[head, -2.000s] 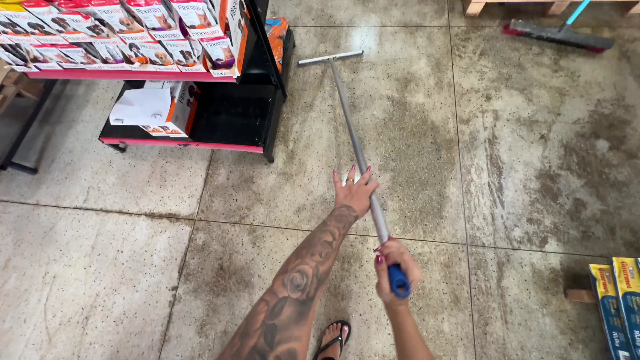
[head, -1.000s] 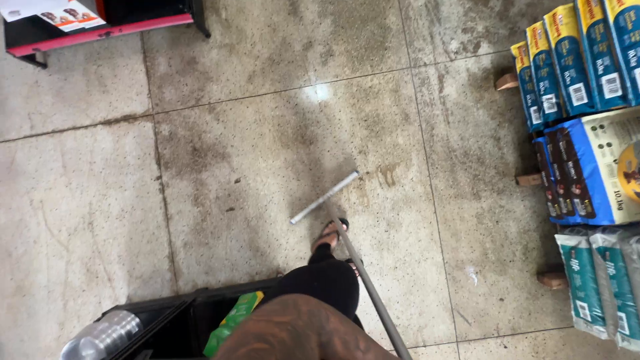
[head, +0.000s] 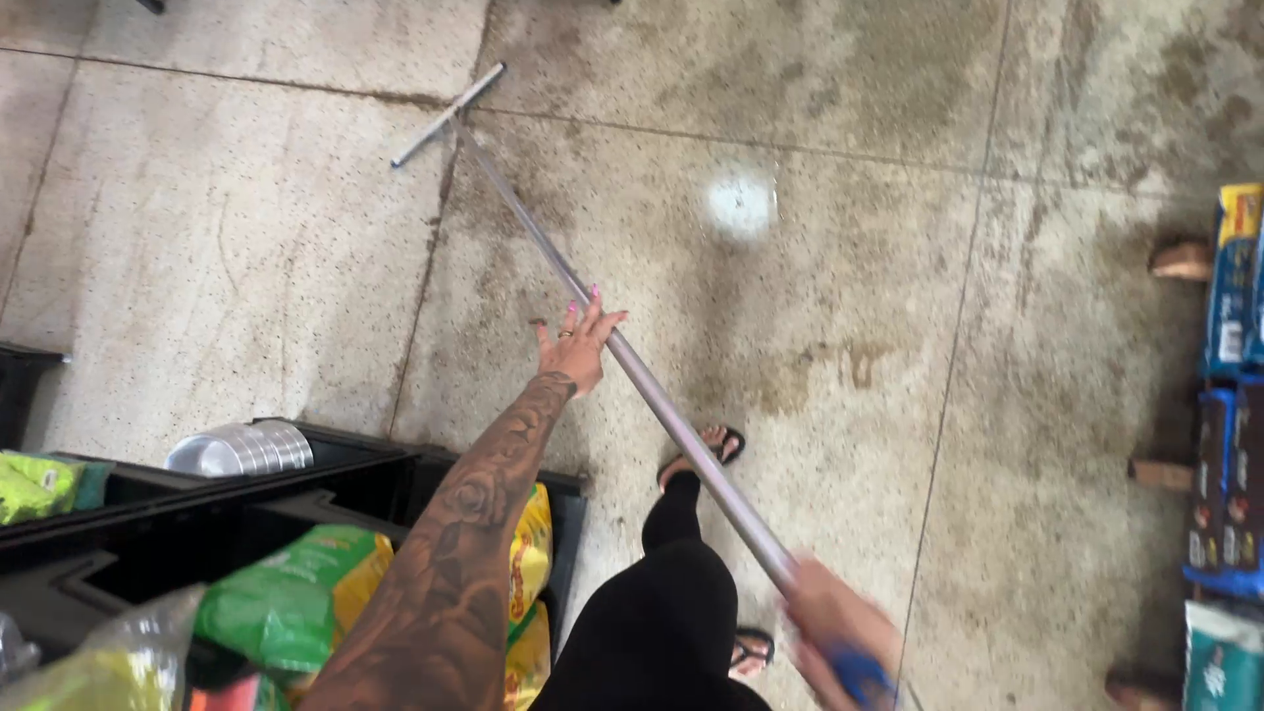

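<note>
A floor squeegee with a long metal pole (head: 671,420) reaches from the lower right to the upper left. Its narrow head (head: 449,116) rests on the concrete floor across a joint line. My left hand (head: 583,348) touches the middle of the pole with its fingers spread; whether it grips the pole is not clear. The blurred right hand (head: 839,622) is closed around the upper end of the pole, by the blue grip (head: 859,676).
Black shelving (head: 365,469) at lower left holds metal bowls (head: 240,449) and a green bag (head: 296,585). Bagged goods (head: 1224,474) line the right edge, with wooden pallet ends (head: 1160,474) beside them. My sandaled foot (head: 706,449) stands near the pole.
The squeegee head has moved from close by my foot out to the upper left. Both hands are in view again, on the pole. The view has shifted strongly.
</note>
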